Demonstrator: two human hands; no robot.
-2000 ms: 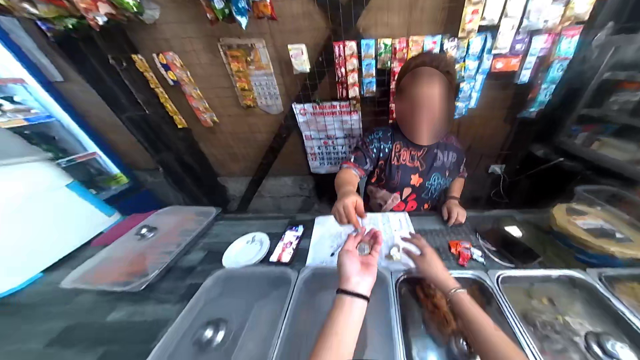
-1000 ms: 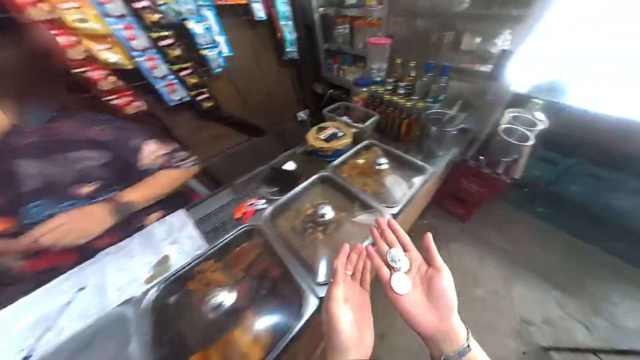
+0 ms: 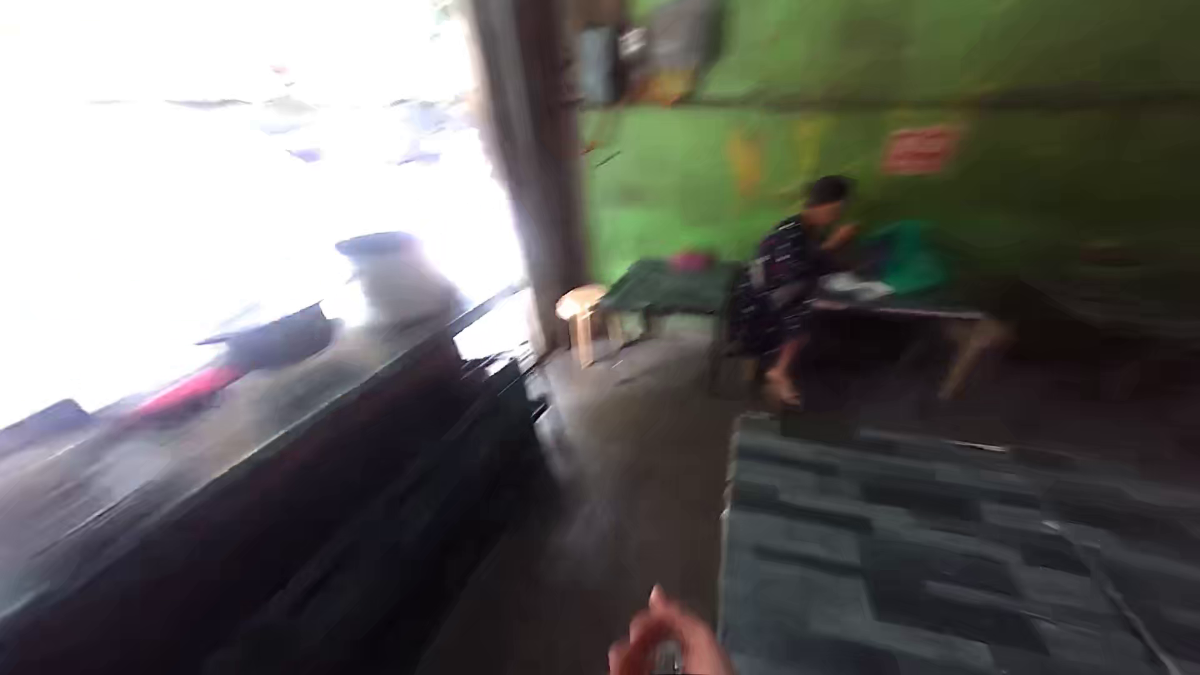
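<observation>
What looks like my right hand (image 3: 673, 642) is at the bottom edge, right of centre, partly cut off and blurred. Its fingers are curled, and a small silvery thing, apparently coins (image 3: 667, 658), shows between them. The walkway floor lies beyond the hand, and a table with a grey patterned top (image 3: 872, 544) is to its right. My left hand is out of view.
A long counter (image 3: 281, 412) runs along the left, bearing a large pot (image 3: 394, 277) and a dark pan (image 3: 281, 337). Ahead are a round stool (image 3: 581, 302), a green-covered table (image 3: 670, 286) and a seated person (image 3: 792, 272) at another table. The floor walkway (image 3: 609, 450) lies between.
The view has swung far away from the food counter. Both hands were palm up, the right one with coins; now one hand shows, fingers curled, and the left has left the view.
</observation>
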